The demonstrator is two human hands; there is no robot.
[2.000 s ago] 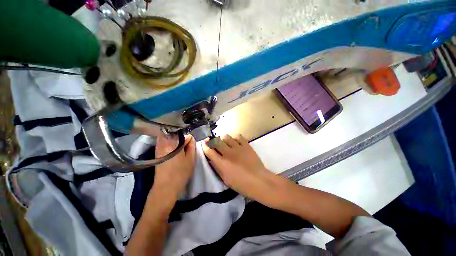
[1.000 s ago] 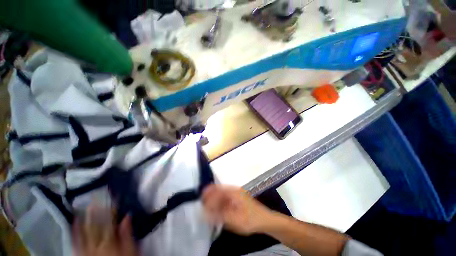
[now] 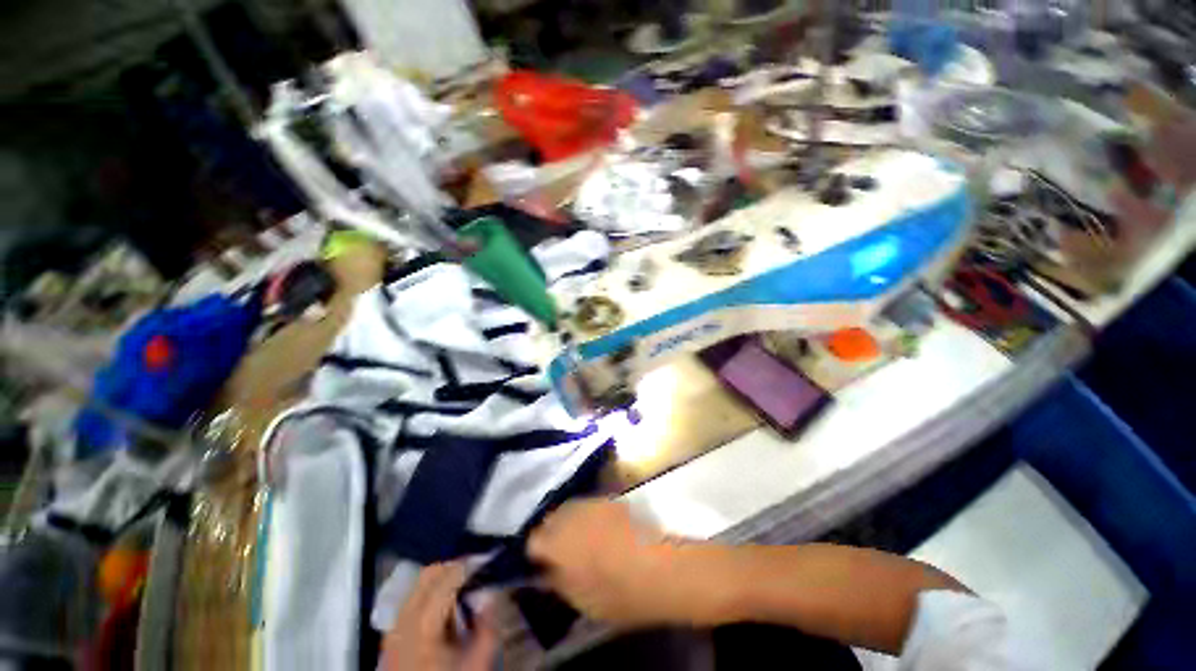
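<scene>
A white garment with narrow navy bands [image 3: 409, 344] lies heaped left of and in front of the sewing machine [image 3: 735, 269]. Part of it reaches the lit needle area [image 3: 617, 422]. My right hand [image 3: 586, 557] is at the near part of the cloth, with dark navy fabric [image 3: 505, 564] pinched at its fingers. My left hand [image 3: 439, 627] is low in the picture, beside the same dark fabric and partly cut off by the lower edge. The frame is blurred, so the left hand's grip cannot be told.
A smartphone [image 3: 771, 383] and an orange object [image 3: 854, 344] lie on the machine bed. A green cone [image 3: 509, 266] stands at the head's left end. A blue bundle [image 3: 171, 361] lies far left. A red item [image 3: 564, 113] is behind. A blue bin [image 3: 1095, 452] is at right.
The view has pulled back and swung left, showing more of the workshop. Both hands have left the needle area and come down to the near cloth, closer together than one second ago.
</scene>
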